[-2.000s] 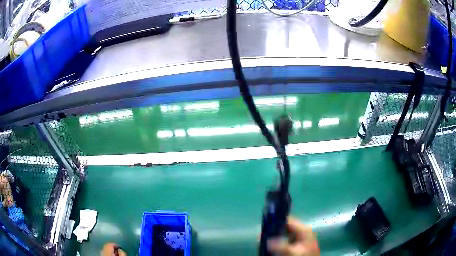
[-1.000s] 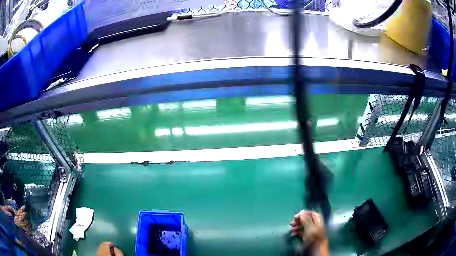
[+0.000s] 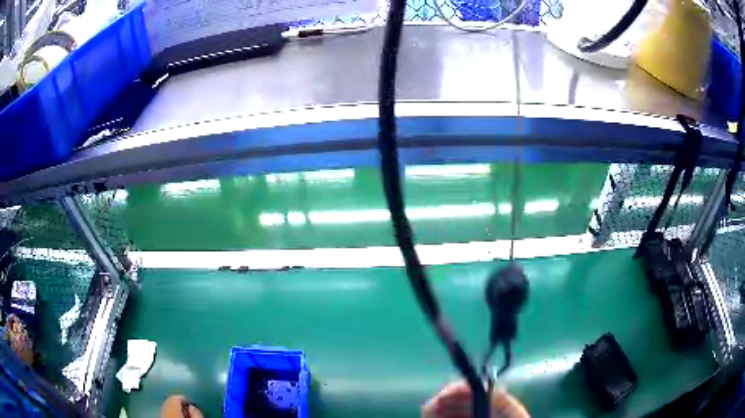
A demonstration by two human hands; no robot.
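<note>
My right hand (image 3: pixel 445 402) is at the bottom edge, mostly cut off, curled around the top end of the electric screwdriver (image 3: pixel 481 402); the tool's body is out of view. A thick black cable (image 3: pixel 398 204) runs up from it. A dark round hanger fitting (image 3: pixel 507 287) on a thin line is just above. Part of my left hand (image 3: pixel 180 407) shows at the bottom edge, left of the blue screw bin (image 3: pixel 234 384); its fingers are cut off. Small dark screws (image 3: pixel 282 392) lie in the bin.
A black plastic cover (image 3: pixel 608 371) lies at right on the green bench (image 3: pixel 343 314). Black housings (image 3: pixel 676 290) stand at the right edge. A white wipe (image 3: pixel 137 363) lies at left. A metal shelf (image 3: pixel 343 73) crosses above, with a blue bin (image 3: pixel 78 94) on it.
My right hand has moved down and slightly left, further out of the picture. The cable has swung left, and the hanger fitting now hangs clear of it. My left hand has hardly moved.
</note>
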